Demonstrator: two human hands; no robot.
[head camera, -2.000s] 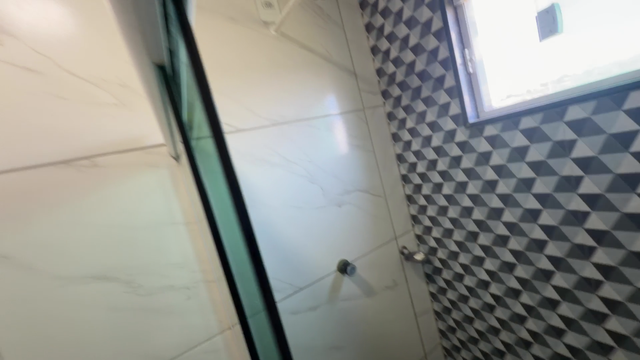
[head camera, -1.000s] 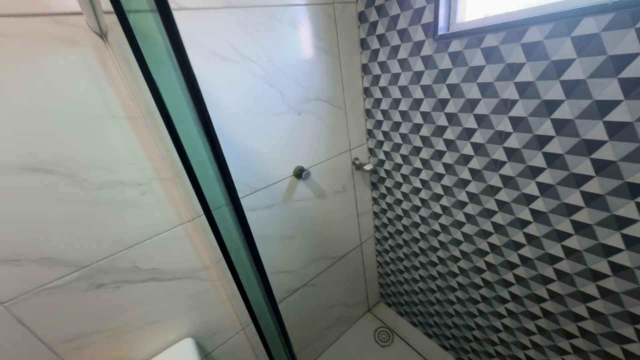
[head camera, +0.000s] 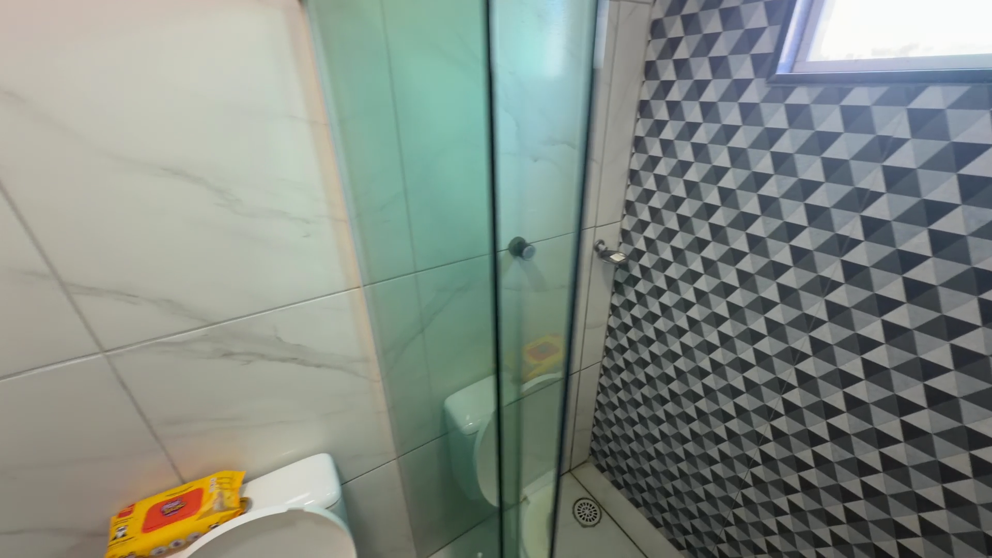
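Note:
Neither my left hand nor my right hand shows in the head view. At the lower left, a yellow pack of wipes (head camera: 174, 511) lies on top of the white toilet tank (head camera: 298, 477). The raised toilet lid (head camera: 279, 536) stands in front of the tank, cut off by the bottom edge. Greenish glass shower panels (head camera: 434, 194) run down the middle and reflect the toilet and the pack. Through the glass a round shower valve knob (head camera: 521, 249) is visible on the marble-look wall.
A metal fixture (head camera: 611, 253) is mounted near the corner, beside a wall of black, grey and white triangle-patterned tiles (head camera: 814, 294). A window frame (head camera: 883, 76) sits at the upper right. A round floor drain (head camera: 587, 511) lies in the shower floor.
The view has shifted; the yellow wipes pack and most of the toilet's visible part have come into sight. More of the glass panels' faces now shows, with reflections in them.

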